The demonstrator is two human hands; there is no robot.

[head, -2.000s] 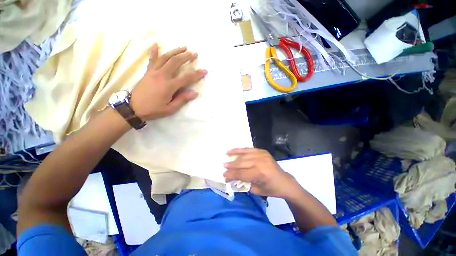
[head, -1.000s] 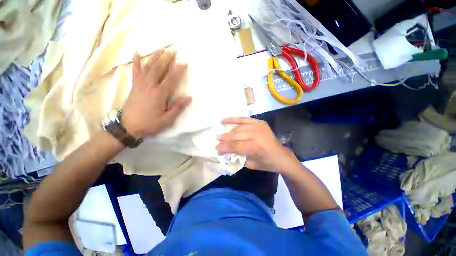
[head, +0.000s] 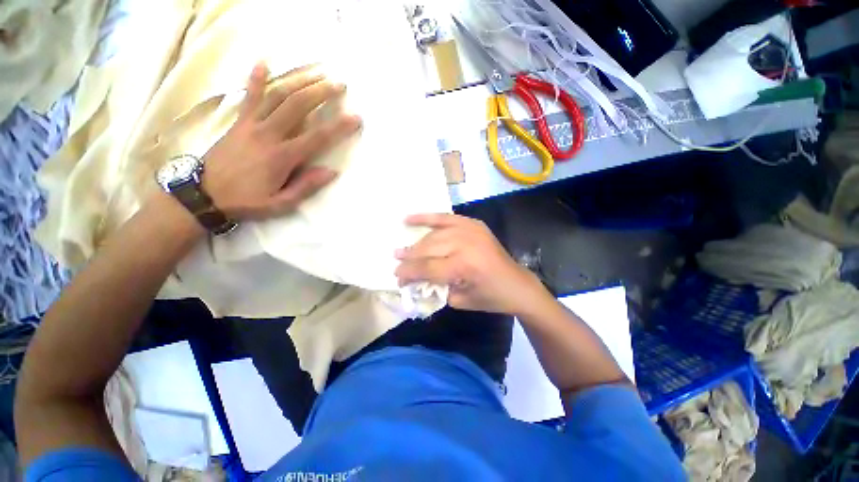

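Observation:
A cream fabric panel (head: 311, 226) lies in folds over the table and hangs past its front edge toward the lap; its middle is overexposed to white. My left hand (head: 278, 146) lies on top of the panel, fingers spread and pointing to the upper right. My right hand (head: 466, 262) grips the panel's right front corner, where the white fabric is bunched (head: 419, 299) under the fingers. Whether this bunch includes tape cannot be told. The needle area is not clearly visible.
Scissors (head: 535, 132) with yellow and red handles lie right of the panel, near white strips (head: 584, 56) and a dark device (head: 617, 33). A white strip heap (head: 33, 212) is at left. Blue crates (head: 692, 344) hold beige pieces at lower right.
The panel's front corner has moved up from the lap with my right hand and is now bunched. My left hand has shifted slightly left. The view has also shifted a little.

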